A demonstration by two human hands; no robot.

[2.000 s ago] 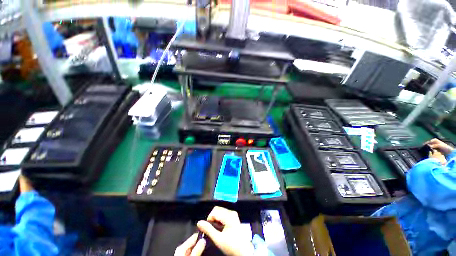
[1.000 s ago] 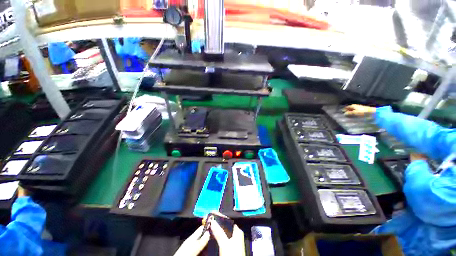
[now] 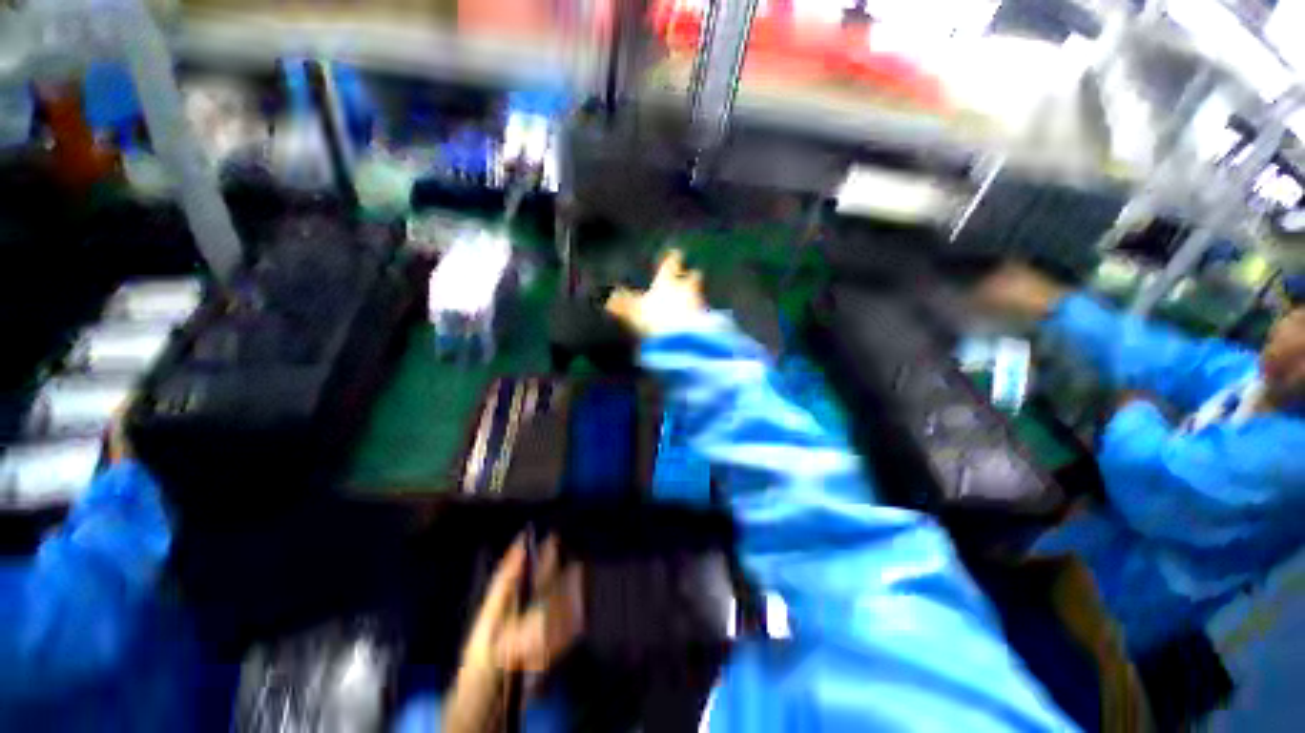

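Note:
The frame is strongly blurred. My left hand (image 3: 523, 619) is low in the middle, upright, with a thin dark panel (image 3: 537, 561), seemingly a phone back cover, between thumb and fingers. My right hand (image 3: 663, 298) is stretched forward to the black press fixture (image 3: 590, 322), fingers apart, with nothing visible in it. Blur hides whether it touches the fixture. My right sleeve covers much of the fixture's right side and the light-blue film sheets (image 3: 684, 455). The lens parts tray (image 3: 504, 437) and dark-blue sheets (image 3: 603, 441) lie between my hands.
Black trays stand at left (image 3: 265, 344) and right (image 3: 937, 394). A white plastic holder stack (image 3: 468, 289) is left of the fixture. A cardboard box (image 3: 1095, 630) is low right. Co-workers' blue sleeves show at left (image 3: 108, 551) and right (image 3: 1195, 480).
My right hand has left the dark cover and reached forward to the fixture. My left hand has stayed low with the dark panel. The view has shifted and blurred.

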